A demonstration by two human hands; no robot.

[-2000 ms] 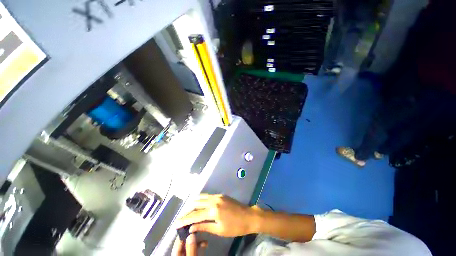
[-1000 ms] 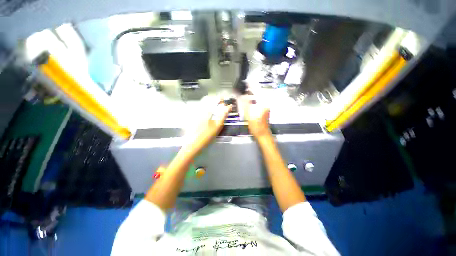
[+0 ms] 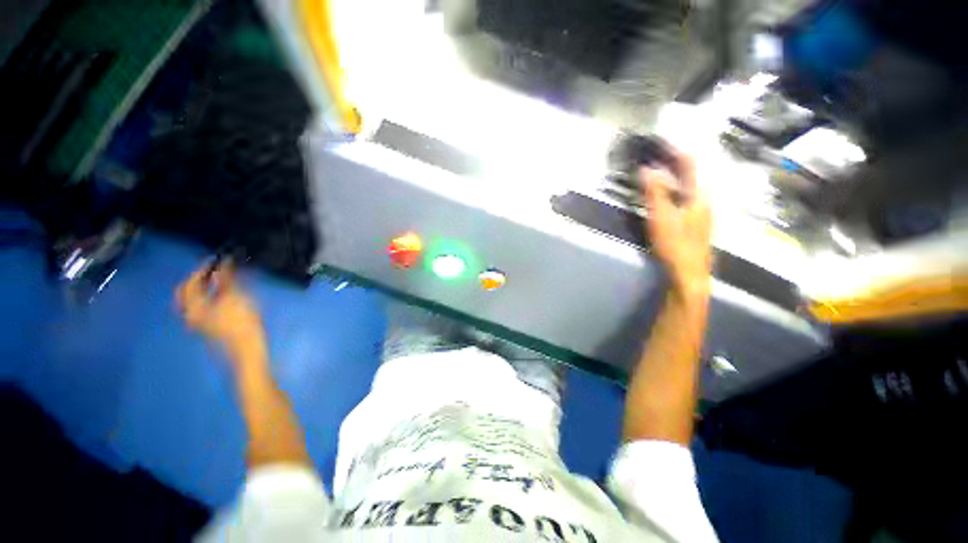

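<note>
The black fixture (image 3: 635,157) stands on the bright machine bed, blurred. My right hand (image 3: 681,212) is at the fixture's front right side, with its fingertips over or against it; blur hides whether they grip. My left hand (image 3: 220,304) is away from the machine at the left, above the blue floor and beside a black tray (image 3: 239,170). Its thumb and fingertips are close together, and a small dark piece (image 3: 220,261) seems to show between them, blurred.
The sloping grey panel carries a red-orange knob (image 3: 404,249), a lit green button (image 3: 448,265), a yellow button (image 3: 491,279) and a pale button (image 3: 723,364). Yellow light curtain bars (image 3: 321,53) flank the opening. A blue cylinder (image 3: 833,45) is at the upper right.
My left hand has left the fixture and moved out to the left, past the panel. My right hand stays by the fixture. The view has turned and shifted left; the green button now glows.
</note>
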